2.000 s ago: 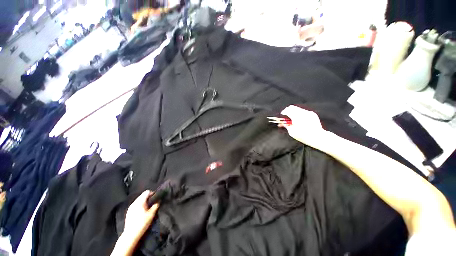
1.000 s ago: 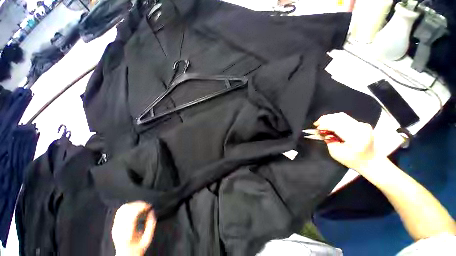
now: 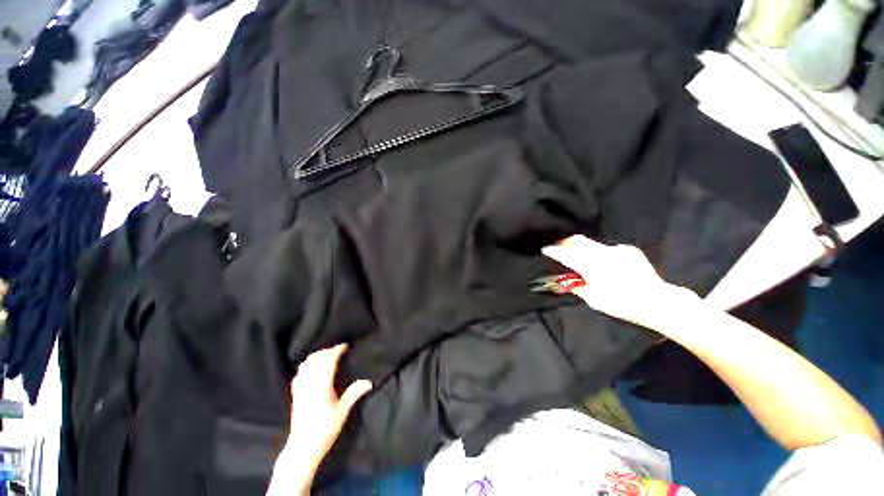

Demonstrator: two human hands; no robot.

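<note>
A black jacket point(image 3: 436, 252) lies spread over the table in front of me, its collar part folded out of clear view and its shinier lining point(image 3: 494, 363) showing along the near edge. My left hand point(image 3: 325, 397) rests on the jacket's near left part, thumb and fingers apart, with no cloth clearly pinched. My right hand point(image 3: 615, 276) is on the jacket's right part and holds small red thread snips point(image 3: 560, 283), silver blades pointing left. A black hanger point(image 3: 402, 126) lies loose on another black garment point(image 3: 330, 87) beyond.
A second black jacket point(image 3: 145, 320) with a hanger hook lies at the left. A dark phone point(image 3: 814, 174) is on the white table's right edge point(image 3: 766, 257). Pale bottle-shaped bodies point(image 3: 830, 46) with a cord stand upper right. Dark garments point(image 3: 58, 223) are at far left.
The jacket's near edge has been turned and laid flatter; the red-and-white label seen earlier no longer shows. My right hand moved over the cloth with the snips. My left hand opened from the cloth.
</note>
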